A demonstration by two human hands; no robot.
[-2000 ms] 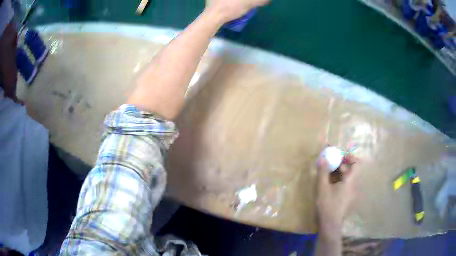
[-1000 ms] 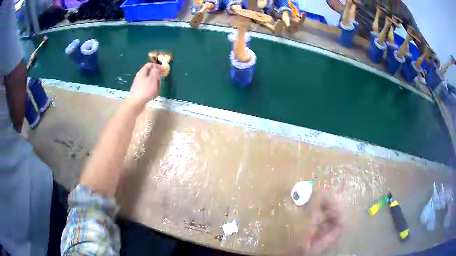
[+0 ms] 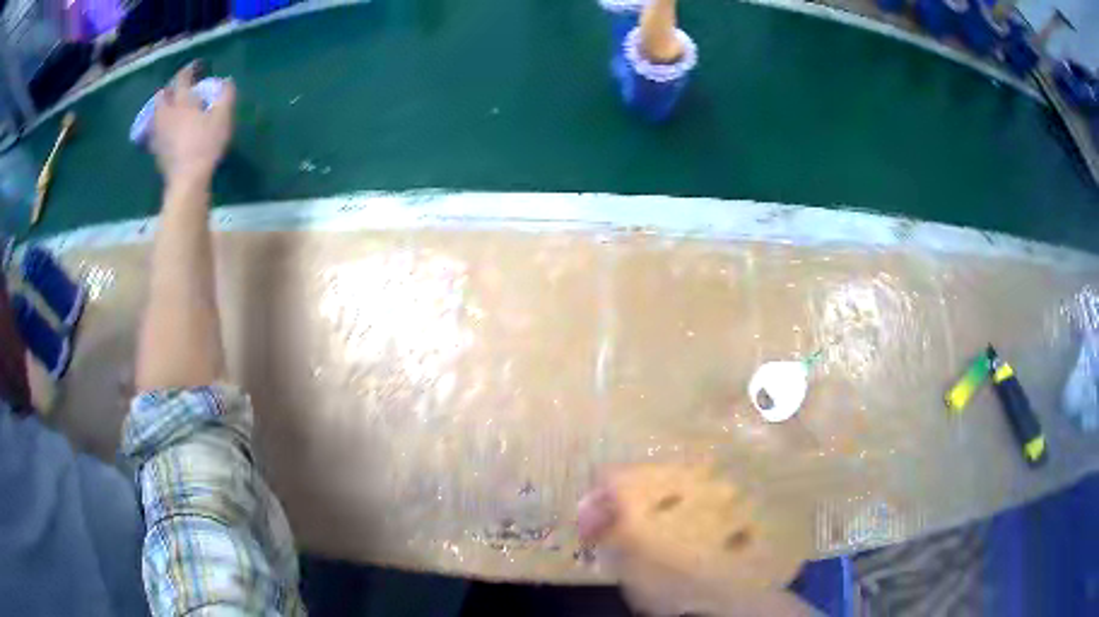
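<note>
My left hand (image 3: 190,130) is over the green belt at the upper left, its fingers around a blue trouser-leg piece with a pale bumpy cuff (image 3: 144,122). My hand hides most of that piece. My right hand (image 3: 693,588) is at the bench's front edge, blurred and partly cut off by the frame. It holds a tan figurine leg (image 3: 693,521) with the flat sole and its two dark holes facing up; the rest of the leg is hidden. A white glue bottle (image 3: 779,391) lies on the bench, its greenish nozzle pointing to the upper right.
A blue piece with a tan leg (image 3: 657,75) stands on the green belt (image 3: 482,121). A thin tan part (image 3: 51,169) lies at the belt's left. A black-yellow knife (image 3: 1020,411) and yellow-green item (image 3: 968,382) lie at right. Blue tubes (image 3: 46,307) and a person (image 3: 54,518) are at left.
The glue bottle left my right hand and lies on the bench. My left hand took a tan leg on the belt, then moved left to the blue piece. My right hand now holds a tan leg.
</note>
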